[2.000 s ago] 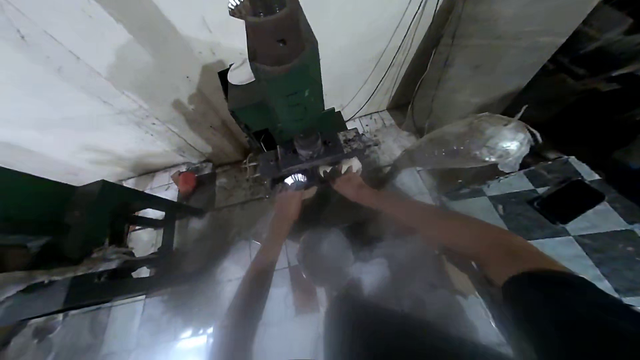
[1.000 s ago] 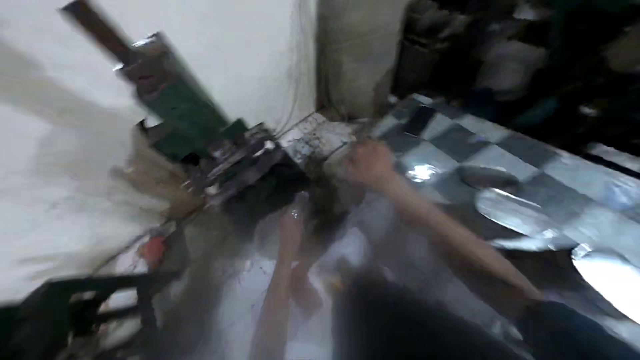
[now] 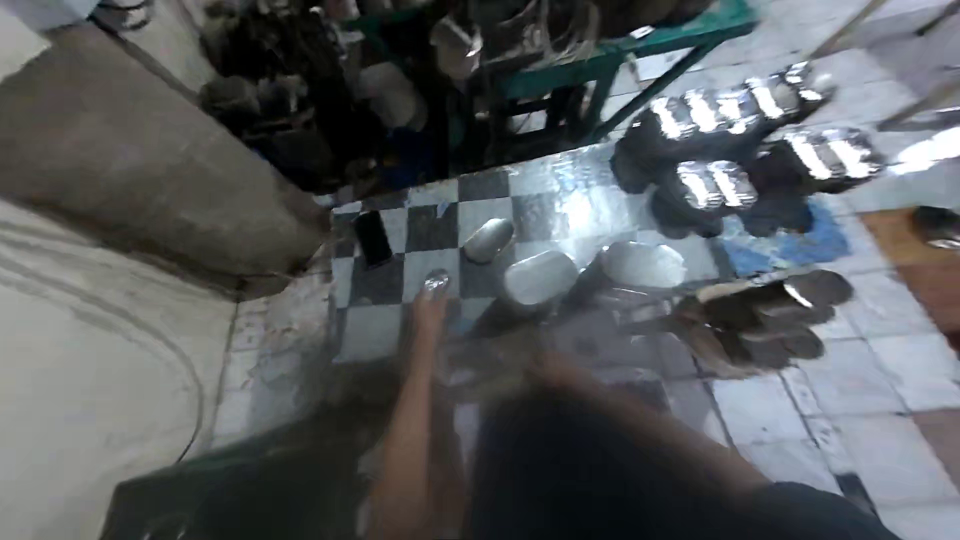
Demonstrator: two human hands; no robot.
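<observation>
My left hand [image 3: 430, 304] reaches over the checkered tiled surface, with a small shiny metal piece [image 3: 436, 280] at its fingertips; it appears to be held. My right hand [image 3: 551, 369] is blurred and low, just in front of the tiled surface, and whether it holds anything cannot be told. Beyond and to the right of my left hand lie a small oval metal piece [image 3: 488, 240], a larger oval metal piece [image 3: 541, 277] and another [image 3: 643, 265].
A black phone-like slab [image 3: 373, 238] lies at the tiled surface's left end. Stacks of shiny metal containers [image 3: 718, 184] stand at the right, above a blue sheet [image 3: 787, 238]. Dark stacked metal pieces [image 3: 757, 319] sit nearer. A green metal table [image 3: 630, 49] stands behind; a wall rises at left.
The view has swung right, from the green machine to the checkered surface. My left hand has left the machine and is now over the tiles with a shiny piece.
</observation>
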